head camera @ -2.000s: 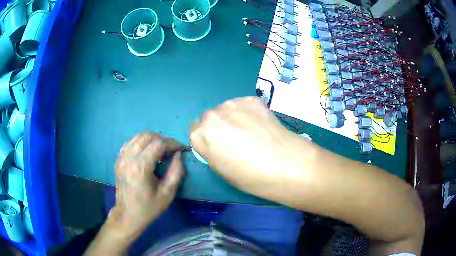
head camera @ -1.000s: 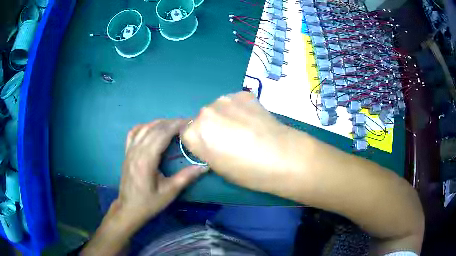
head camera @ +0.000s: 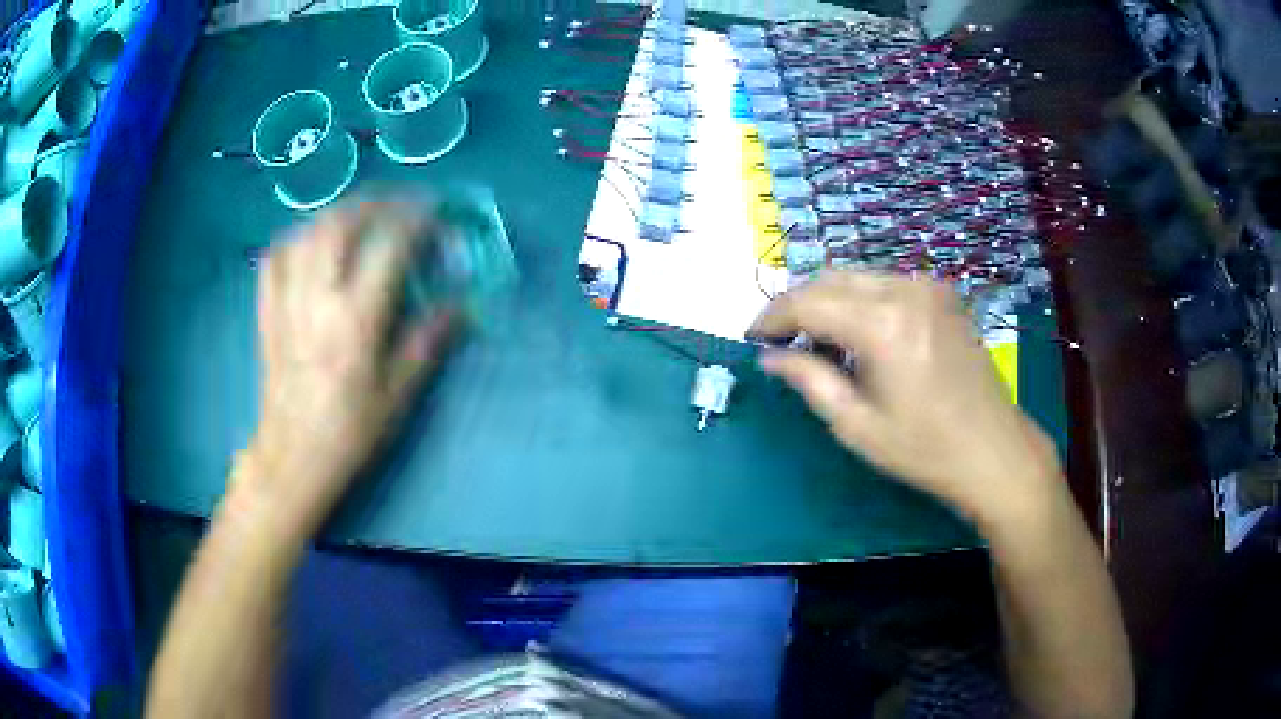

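Note:
My left hand is blurred, over the mat at centre left. Its fingers are around a blurred teal fan housing. My right hand is at the near edge of the motor batch, thumb and index finger close together. Something small and dark shows by the fingertips; I cannot tell whether it is held. A single DC motor lies on the mat left of my right hand, its leads running towards the sheet. The dense motor batch with red and black wires lies beyond my right hand.
Three teal housings with pale centres stand at the far left of the green mat. A blue bin of housings is at left. White backing sheet has yellow patches; a small dark item sits at its edge.
My hands have parted: the left moved up and left with the housing, the right moved right to the motors. The single motor now shows. The view has shifted, and three housings show more fully.

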